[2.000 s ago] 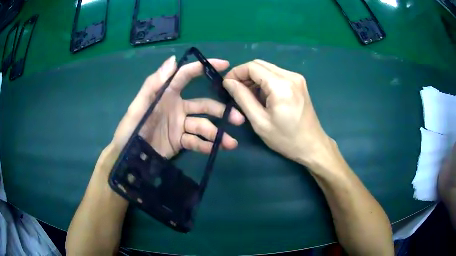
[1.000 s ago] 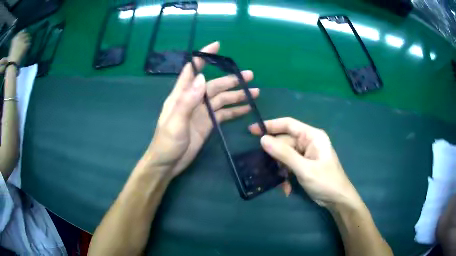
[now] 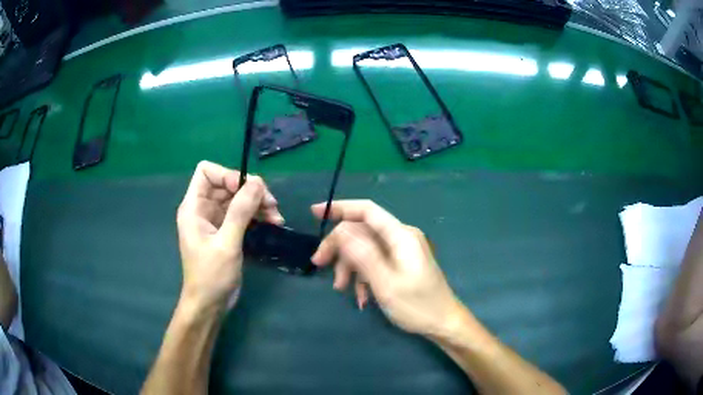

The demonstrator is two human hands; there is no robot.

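Observation:
A black phone middle frame is held up above the dull green mat, its narrow end pointing away and its dark solid end plate towards me. My left hand grips the left rail near the plate between thumb and fingers. My right hand is at the right rail by the plate, slightly blurred, thumb and forefinger on either side of the rail; whether they press on it is hard to tell.
Several waiting frames lie on the glossy green strip, one beyond my right hand, another behind the held frame. A black tray is at the far edge. White sheets and a person's arm are at the right.
The held frame has turned more upright and my left hand has moved from its narrow end to the left rail near the plate. The view has shifted, showing the tray at the far edge.

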